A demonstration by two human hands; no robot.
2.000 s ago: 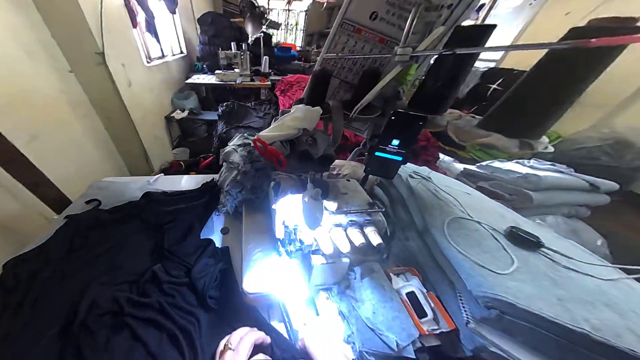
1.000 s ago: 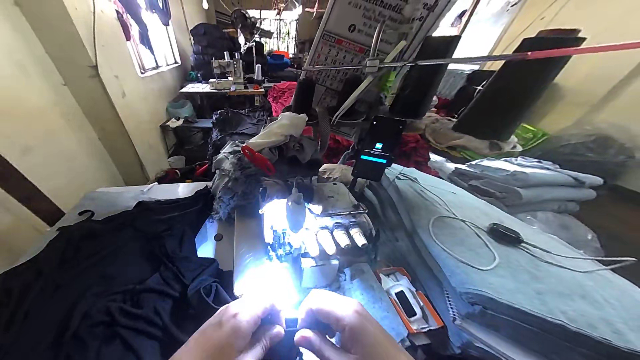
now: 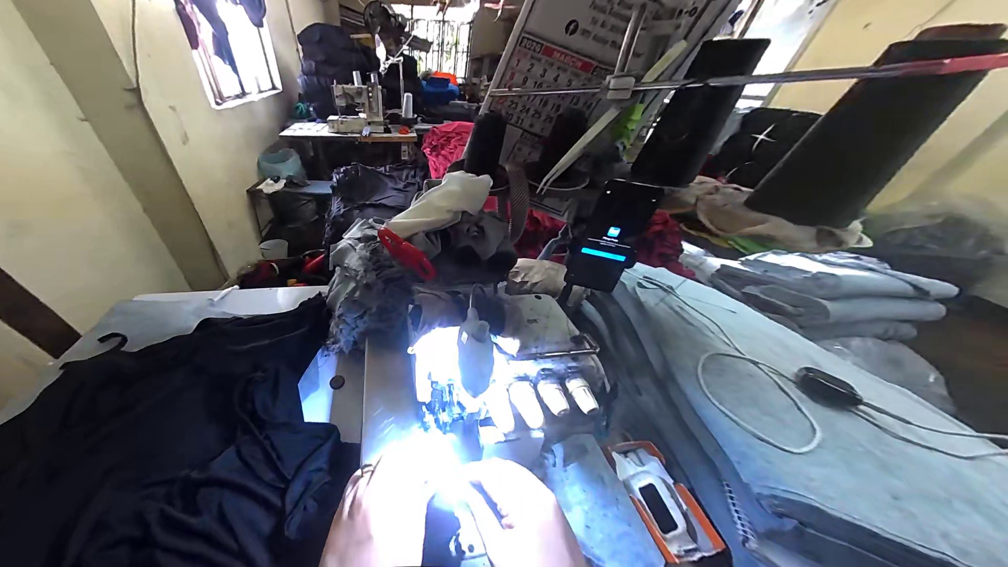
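Observation:
Bright lamplight falls on an overlock sewing machine (image 3: 543, 327) with a row of pale tension knobs (image 3: 555, 396). Just in front of its needle area are both my hands, washed out by the glare. My left hand (image 3: 378, 504) is on the left and my right hand (image 3: 524, 512) on the right, close together. A piece of dark fabric (image 3: 442, 529) shows between them; the fingertips are lost in the light. Black garments (image 3: 181, 441) lie on the table to the left.
An orange box (image 3: 638, 516) with a white device (image 3: 660, 504) sits right of my hands. Light blue fabric (image 3: 882, 449) carries a looped cable (image 3: 713, 394). Behind the machine are a phone (image 3: 610, 236), red snips (image 3: 407, 253) and grey scraps (image 3: 358, 291). Thread cones (image 3: 484, 142) stand farther back.
Both my hands have moved forward toward the machine's needle area since one second ago. Two seconds ago they were only partly visible at the bottom edge.

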